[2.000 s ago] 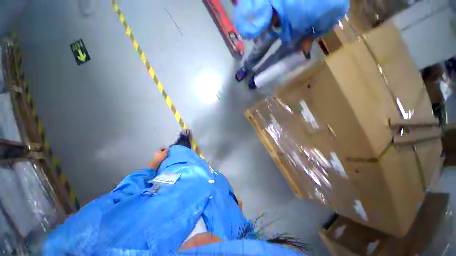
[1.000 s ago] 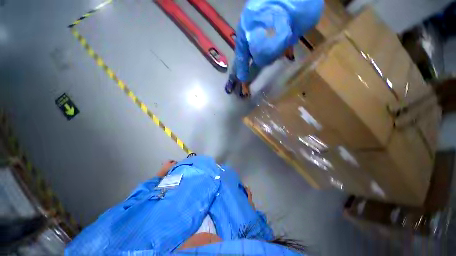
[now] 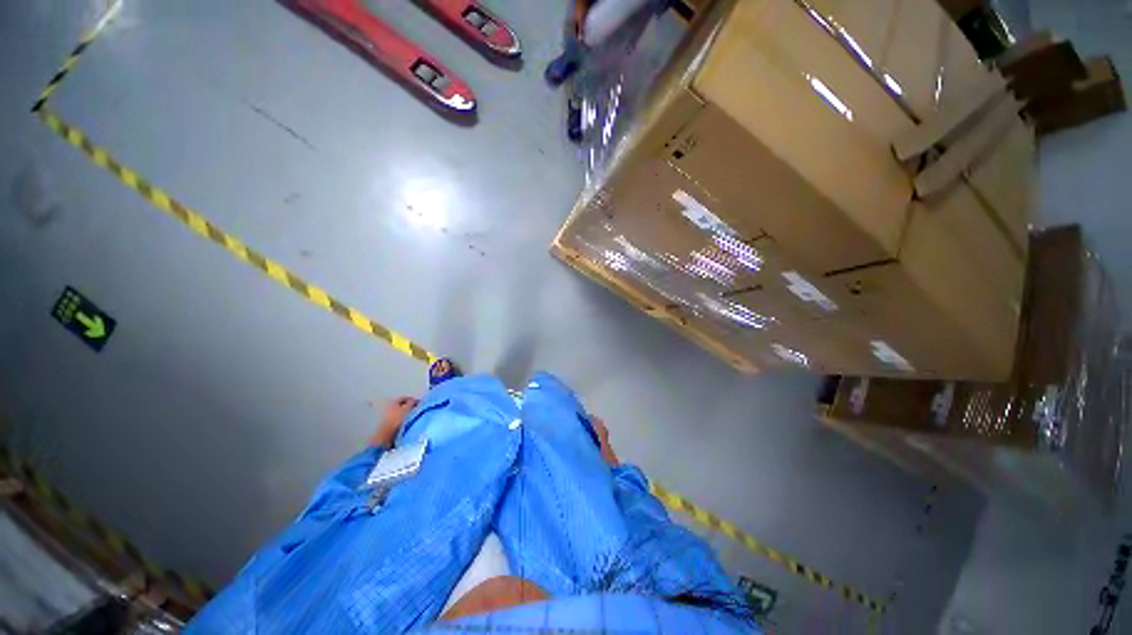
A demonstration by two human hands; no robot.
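Observation:
A block of stacked brown cartons (image 3: 807, 186) stands on a wooden pallet (image 3: 658, 308) at the right. Glossy stretch film (image 3: 615, 118) clings to the lower carton sides and to the near left corner. White labels (image 3: 809, 290) show on the side. Loose brown cardboard strips (image 3: 974, 134) lie on top of the cartons. My left hand (image 3: 395, 419) hangs at the coat's side, small and partly covered by the sleeve; its fingers are unclear. My right hand (image 3: 603, 440) shows only as a sliver beside the coat. Neither hand touches the cartons.
Red pallet jack forks (image 3: 410, 68) lie on the floor at the top. Another person's legs (image 3: 602, 31) are beside the stack's far corner. Yellow-black tape (image 3: 248, 254) crosses the floor. A film-wrapped load (image 3: 968, 409) stands at right, another load (image 3: 50, 558) at lower left.
The view has shifted; the stack and forks now sit higher and further left. The other person has mostly gone out at the top. My hands still hang low.

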